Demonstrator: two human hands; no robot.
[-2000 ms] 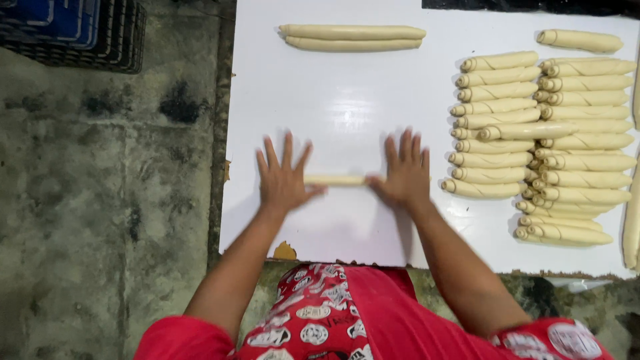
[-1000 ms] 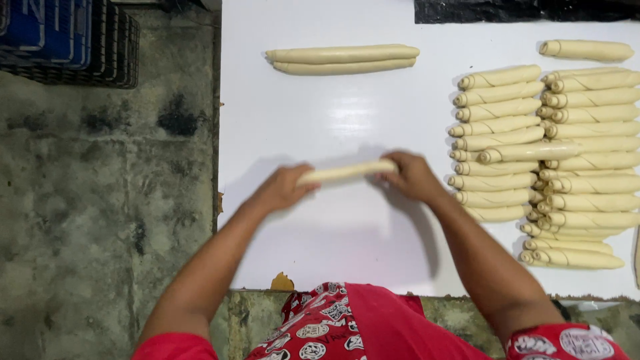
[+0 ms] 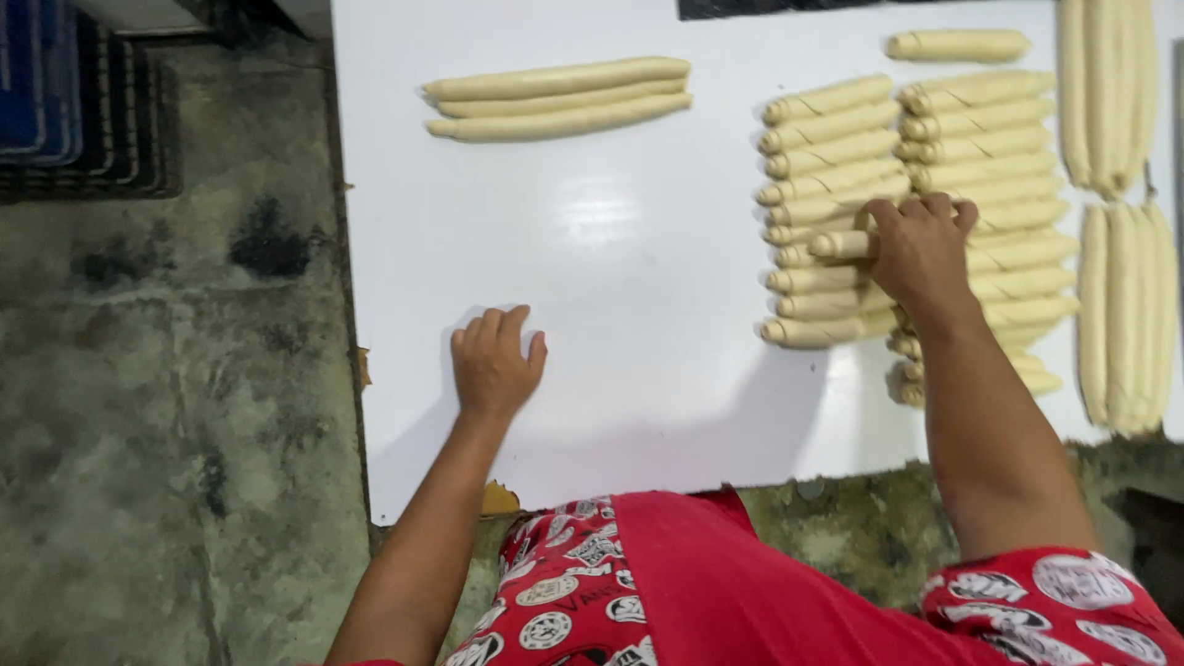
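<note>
My right hand (image 3: 925,250) reaches over the stacked short dough rolls (image 3: 823,282) on the right of the white table, its fingers curled over one dough roll (image 3: 842,245) that lies crosswise on top. How firmly the fingers hold that roll cannot be told. Resting low over the bare tabletop at the centre left, my left hand (image 3: 495,361) has bent, slightly parted fingers and holds nothing. Three long dough strands (image 3: 560,97) lie side by side, touching, at the upper left of the table.
Longer dough strands (image 3: 1124,314) stand in two groups at the far right. One short roll (image 3: 959,44) lies alone behind the stacks. Black sheeting (image 3: 786,7) runs along the back edge. Blue and black plastic crates (image 3: 88,120) are on the floor beyond the table's left edge (image 3: 354,277).
The strand held between both hands is out of them, and the upper-left group has grown from two strands to three. My right hand has moved right onto the stacked rolls.
</note>
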